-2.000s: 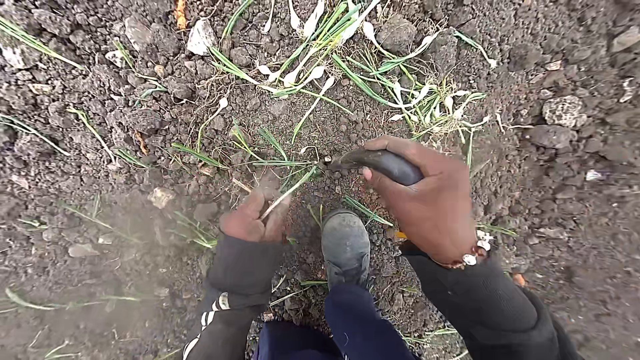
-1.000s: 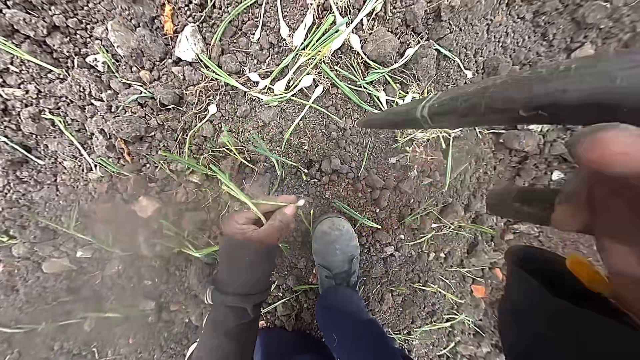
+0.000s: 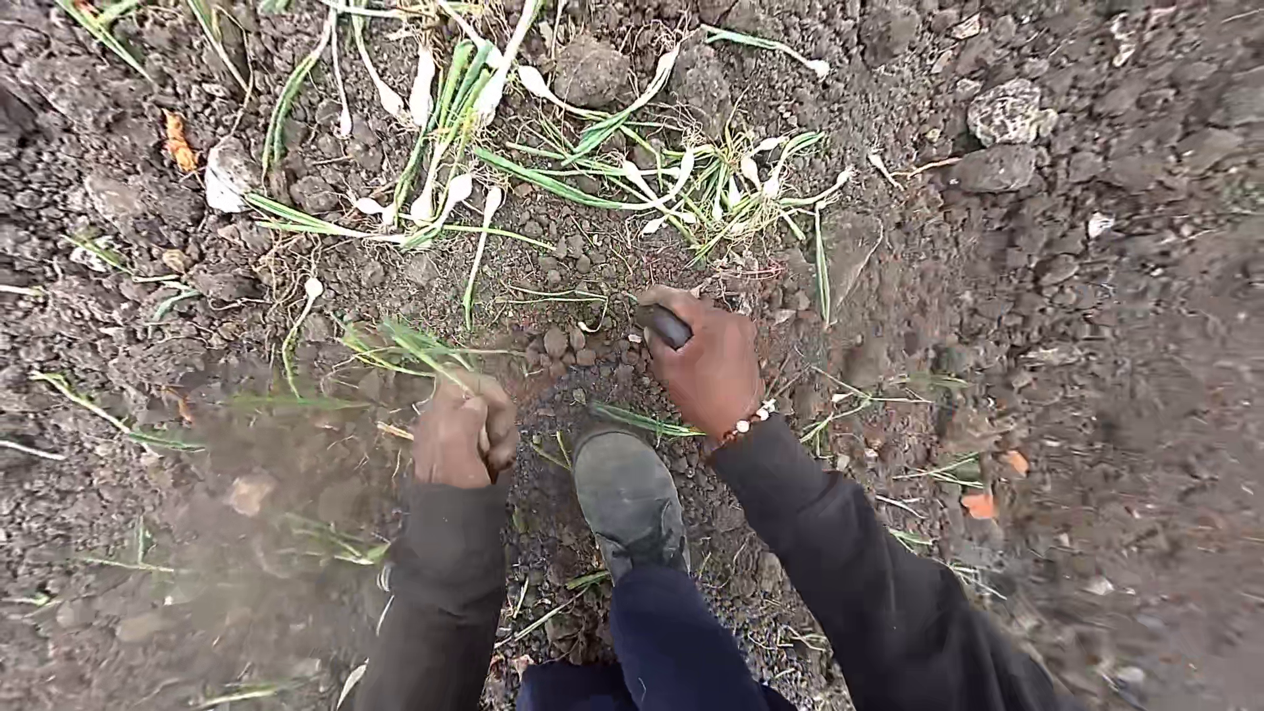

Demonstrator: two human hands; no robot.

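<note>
My right hand (image 3: 703,363) is closed around a dark, rounded tool handle (image 3: 667,326), low over the soil just beyond the shoe; the rest of the tool is hidden. To its left, my left hand (image 3: 462,427) grips a green-leaved seedling (image 3: 420,346), its leaves pointing up and left and blurred. Beyond both hands lies a loose pile of white-bulbed seedlings, onion-like (image 3: 726,193), with another bunch (image 3: 444,128) to its left. A single bulbed seedling (image 3: 482,252) rests on the soil between the hands and the bunch.
A grey shoe (image 3: 627,494) stands on the soil between my arms. Clods and stones surround it, with a pale stone (image 3: 229,176) at the upper left and a larger stone (image 3: 1009,114) at the upper right. Small green plants (image 3: 118,420) are scattered at the left.
My right hand, which was raised at the right edge with the long dark tool one second ago, is now down near the soil beyond the shoe. The left hand still holds a seedling.
</note>
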